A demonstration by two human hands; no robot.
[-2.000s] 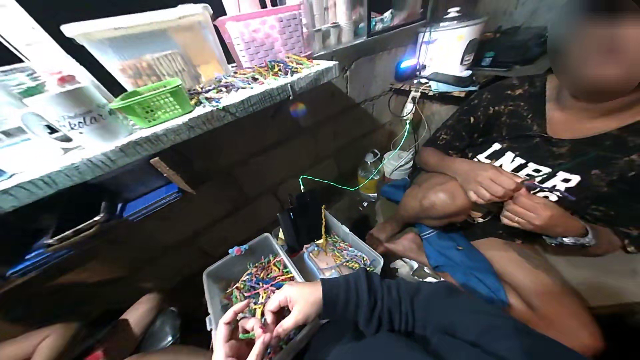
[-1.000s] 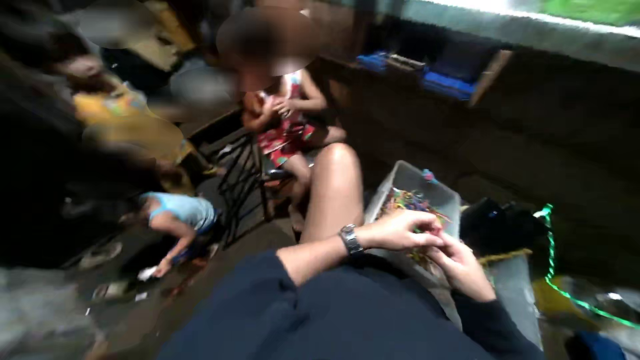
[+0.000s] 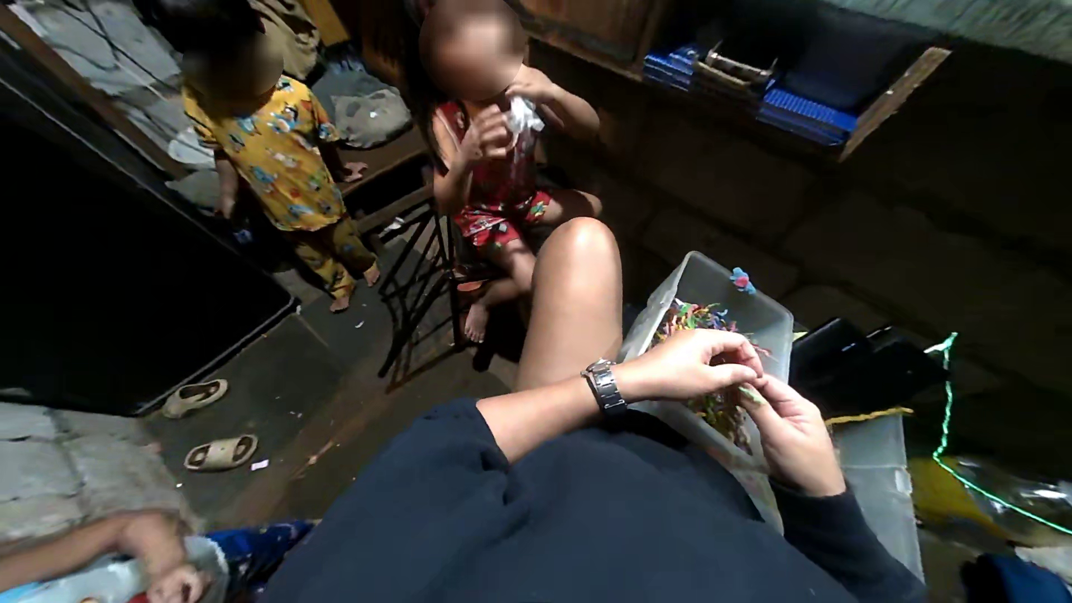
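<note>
My left hand (image 3: 699, 364), with a metal-banded watch on its wrist, reaches over a translucent plastic bin (image 3: 783, 322). Its thumb and fingers bend toward the fingertips of my right hand (image 3: 800, 435); whether they grip anything is hard to tell. A small greenish piece (image 3: 751, 394) shows at the right thumb and fingertips, pinched there. Beneath the hands, the bin holds many thin, twisted, multicoloured pieces (image 3: 699, 316). A blue and pink flower-shaped item (image 3: 742, 280) sits on the bin's far rim.
Right of the bin are dark objects (image 3: 871, 360), a second translucent container (image 3: 875, 452) with a yellow twisted strand (image 3: 867, 414), and a green cord (image 3: 946, 419). A person in red (image 3: 502, 167) sits ahead; one in yellow (image 3: 268, 159) stands left. Slippers (image 3: 222, 453) lie on the floor.
The view has swung left from the shelf. The person in red has raised both hands, with something white, toward the face. My hands remain together over the bin.
</note>
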